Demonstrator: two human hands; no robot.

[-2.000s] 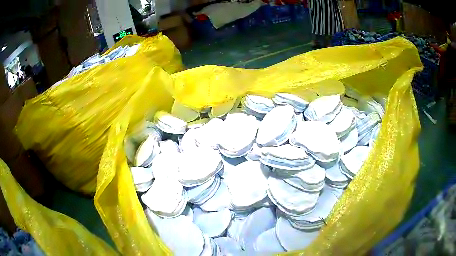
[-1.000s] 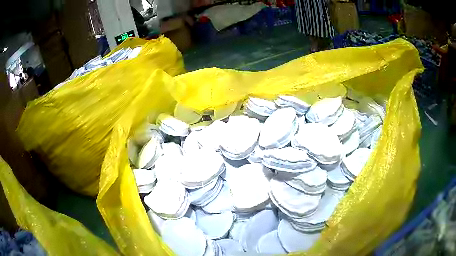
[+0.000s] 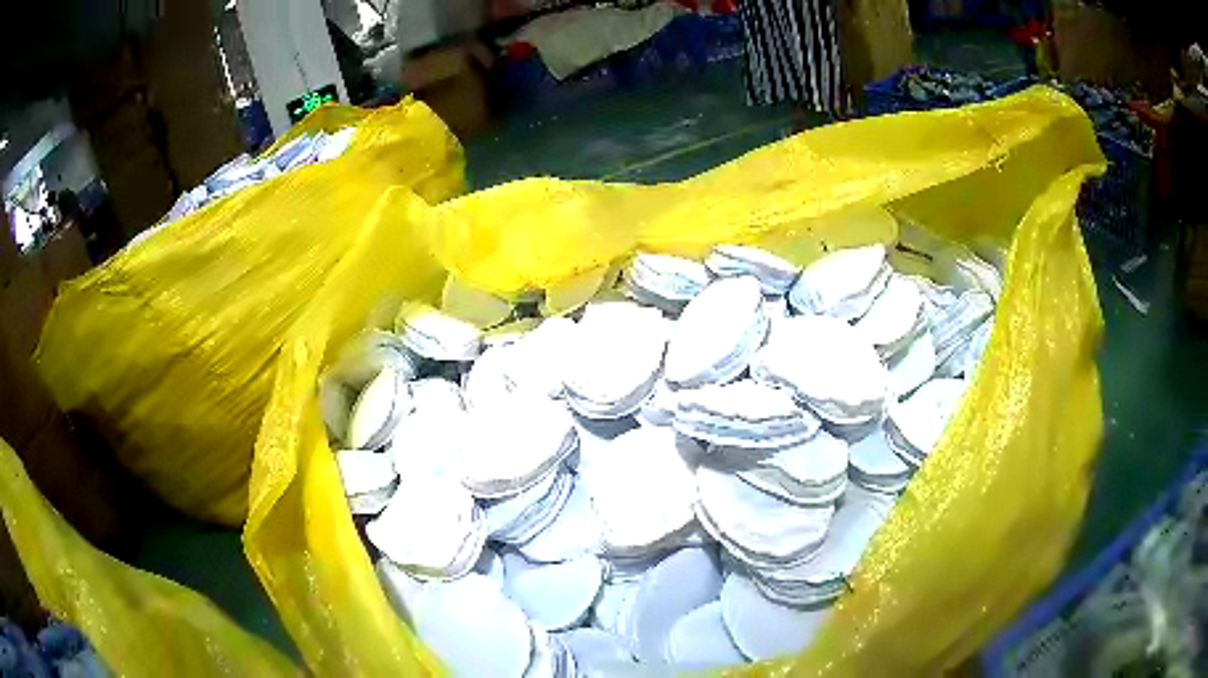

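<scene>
No hand of mine shows in the head view. A large yellow woven sack point(image 3: 1007, 437) stands wide open right in front of me. It is full of flat white to pale blue-grey round fabric pieces point(image 3: 645, 490), lying in loose stacks and singly. Some stacks are tilted, with their layered edges showing. The brightest pieces in the middle are washed out by light. The near rim of the sack is cut off by the picture's bottom edge.
A second full yellow sack point(image 3: 199, 358) bulges behind left. Another yellow sack edge point(image 3: 119, 589) and pale blue parts point(image 3: 47, 652) are at lower left. A blue crate point(image 3: 1106, 583) is at lower right. A person in striped clothing point(image 3: 795, 53) stands at the back beside crates.
The view has shifted slightly, so the sack sits a little further left. The person in striped clothing has moved left. The pieces in the sack look unchanged.
</scene>
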